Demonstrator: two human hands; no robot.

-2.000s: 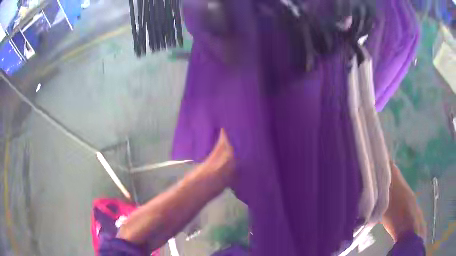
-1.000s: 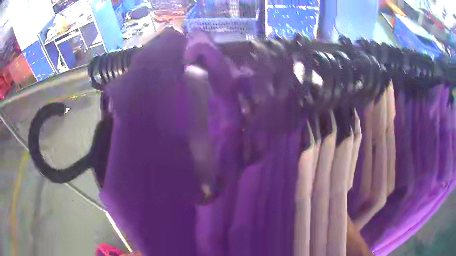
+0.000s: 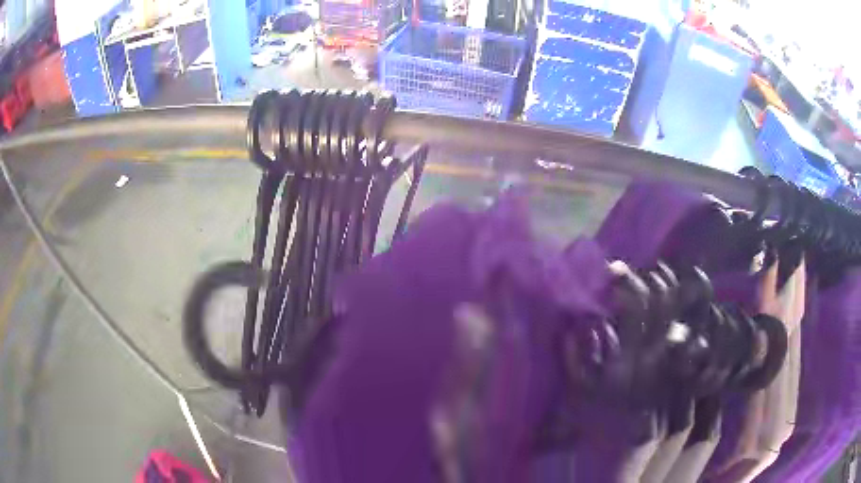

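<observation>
A bunch of dark purple-looking garments (image 3: 396,377) fills the lower middle, close to the camera and blurred. Its black hanger hooks (image 3: 680,349) cluster at its right, below the rail and apart from it. A larger black hook (image 3: 203,325) sticks out at the bunch's left. Light beige garments (image 3: 666,458) hang under the clustered hooks. More dark and beige garments (image 3: 831,330) hang from the metal rail (image 3: 529,141) at the right. Neither of my hands can be made out; the garments cover the area where they might be.
Black empty hangers (image 3: 316,236) hang on the rail, left of centre. A thin rack leg (image 3: 94,302) runs down at the left. A pink bag (image 3: 170,469) lies at the lower left. Blue crates (image 3: 453,71) and blue cabinets (image 3: 585,66) stand beyond the rail.
The bunch and its hooks have moved down, clear of the rail. A bare stretch of rail and the full row of empty hangers now show. My forearms, seen two seconds ago, no longer show.
</observation>
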